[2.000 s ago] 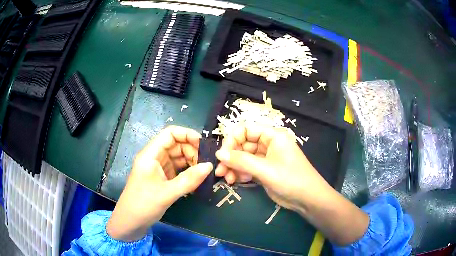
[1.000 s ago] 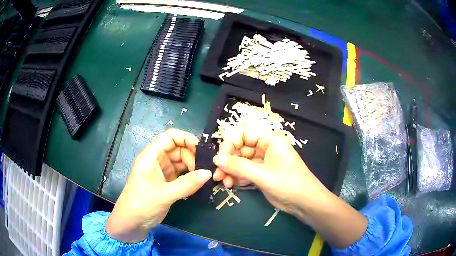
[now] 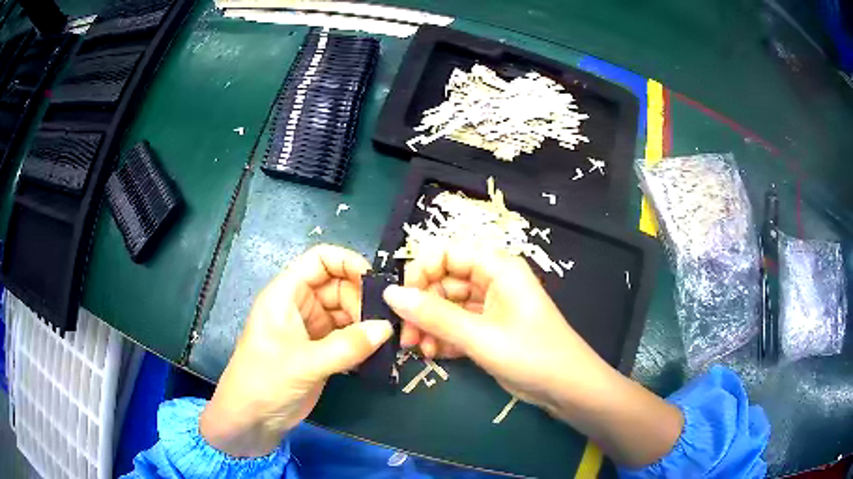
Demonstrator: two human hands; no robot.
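A small black plastic housing (image 3: 376,297) is held upright between both hands over the near tray's left edge. My left hand (image 3: 313,323) grips it from the left, thumb near its lower part. My right hand (image 3: 463,304) has thumb and fingertips at its right side; whether a strip is between them is hidden. Pale contact strips (image 3: 472,224) are heaped in the near black tray (image 3: 608,304), just beyond my right hand. Longer pale strips (image 3: 505,112) are heaped in the far black tray (image 3: 397,117).
A large row of black housings with a pale line (image 3: 323,112) stands left of the trays. A smaller tilted stack (image 3: 142,201) and a long compartment tray (image 3: 47,239) are further left. Clear plastic bags (image 3: 711,262) and a thin dark stick (image 3: 769,271) are right. Loose strips (image 3: 426,371) lie near the hands.
The right thumb has moved slightly left and up, onto the housing's upper part. The housing has shifted slightly left and down. Both hands stay on it.
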